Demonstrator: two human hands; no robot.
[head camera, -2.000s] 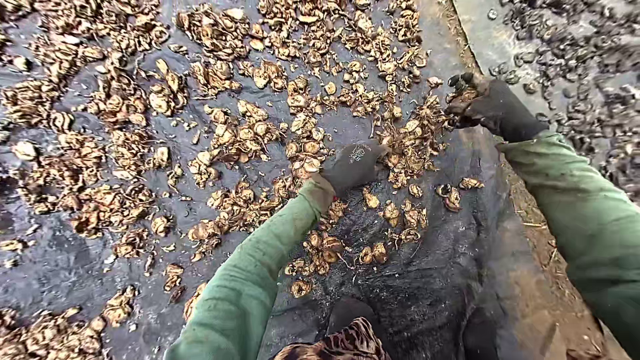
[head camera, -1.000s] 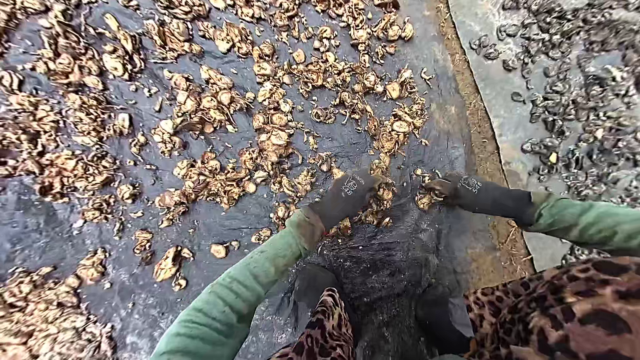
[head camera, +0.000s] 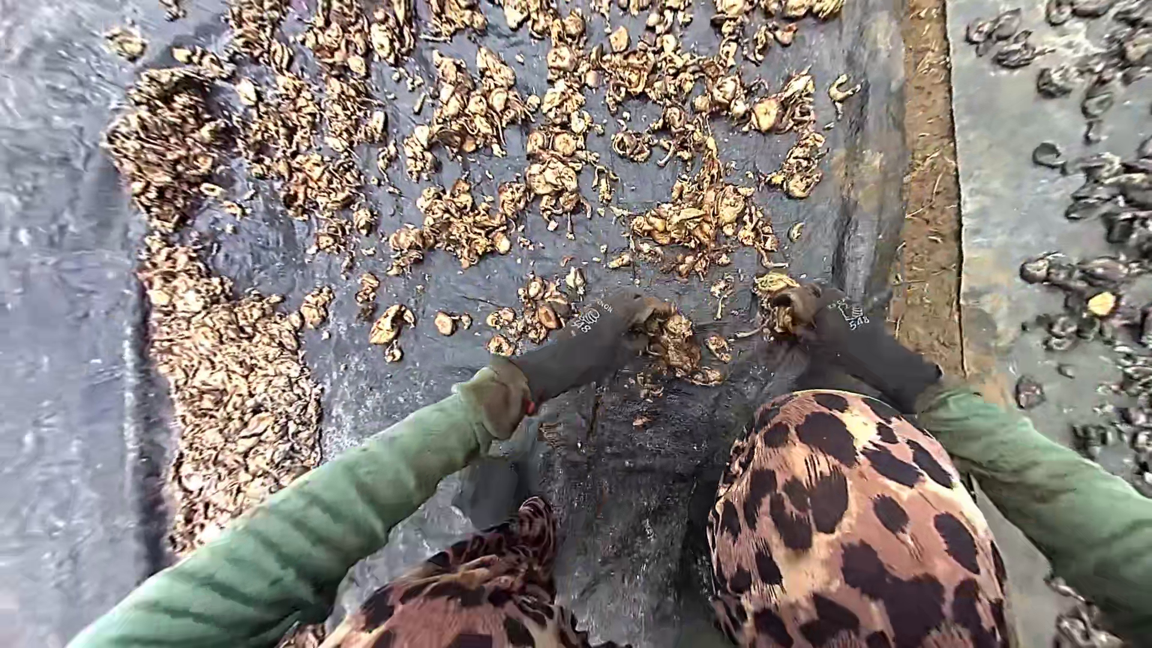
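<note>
Brown, shrivelled dried slices (head camera: 693, 220) lie in loose clumps on a black plastic sheet (head camera: 612, 468). My left hand (head camera: 598, 333), in a dark glove, reaches down at centre with its fingertips against a small clump of slices (head camera: 675, 346); whether it grips them is hidden. To its right, my right hand (head camera: 832, 324), also gloved, has its fingers closed around a few slices (head camera: 781, 301) just above the sheet. Both forearms wear green sleeves.
A dense band of slices (head camera: 243, 396) runs down the left. On the right, a bare soil strip (head camera: 931, 198) separates the black sheet from a grey sheet (head camera: 1008, 207) bearing darker dried pieces (head camera: 1116, 189). My knees in leopard-print cloth (head camera: 855, 513) are close below my hands.
My right hand was higher and farther out over slices two seconds ago; it is now beside my knee, level with my left hand. The view has shifted, showing more of the left side.
</note>
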